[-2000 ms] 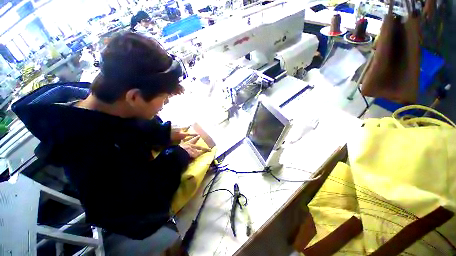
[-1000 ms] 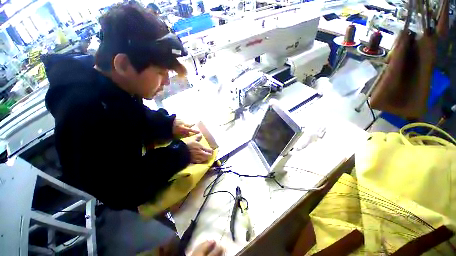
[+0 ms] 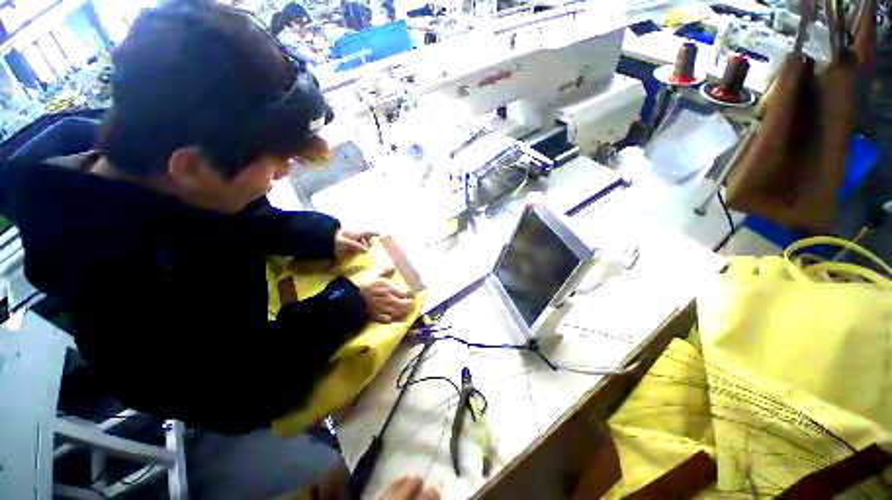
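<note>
A yellow bag panel with a brown trim band lies on the white table under both hands of another person in dark clothing. A few fingers of a hand, which looks like my left hand, show at the bottom edge by the table's near corner. Most of that hand is cut off, so its grip cannot be told. My right hand is not in view. Stacked yellow bags with brown bands and long dark loose threads lie at the right.
Dark-jawed pliers and black cables lie on the white table. A control screen stands near a large white machine. Thread cones and a hanging brown bag are at the upper right. A white frame stands lower left.
The other person leaned back, then forward again, with both hands still on the yellow panel. The fingers at the bottom edge came into view and have moved slightly right and down since one second ago.
</note>
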